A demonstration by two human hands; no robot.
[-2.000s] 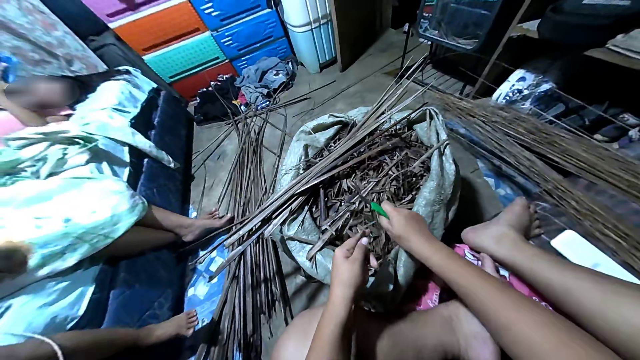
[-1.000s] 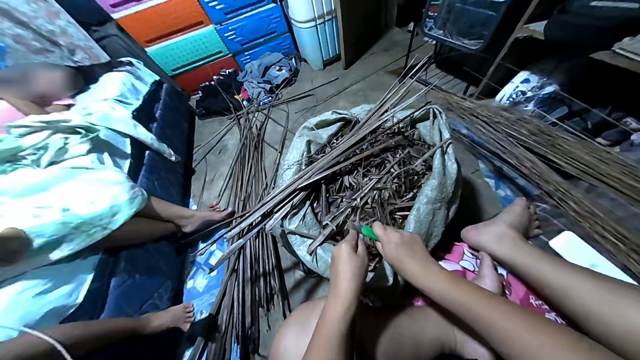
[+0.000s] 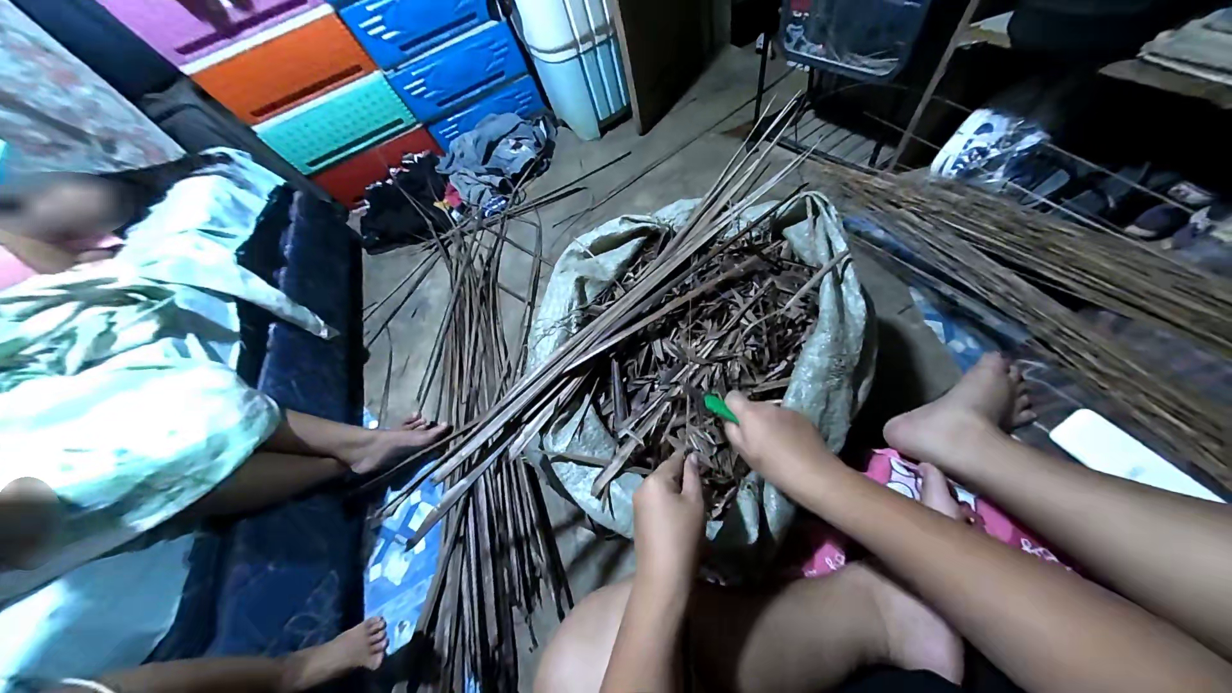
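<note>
My right hand (image 3: 770,433) is closed around a small tool with a green handle (image 3: 719,408), probably a knife; its blade is hard to make out. Just left and lower, my left hand (image 3: 671,486) has thumb and fingers pinched together over the sack's near side; whether a thin strip is between them cannot be told. Beneath both hands stands a woven plastic sack (image 3: 835,356), its mouth rolled open, full of short dry brown leaf scraps (image 3: 712,332). Long dry leaf strips (image 3: 616,337) lie slantwise across the sack.
More long strips (image 3: 481,385) lie on the floor left of the sack. A bundle of thin sticks (image 3: 1039,250) lies at right. People rest on a dark blue mattress (image 3: 313,385) at left. Plastic drawers (image 3: 337,120), a clothes pile (image 3: 491,154) and a shoe rack (image 3: 1078,178) stand behind.
My hands were close together over the sack's near edge one second ago; now they are apart, the right one with the green handle farther up and right of the left one.
</note>
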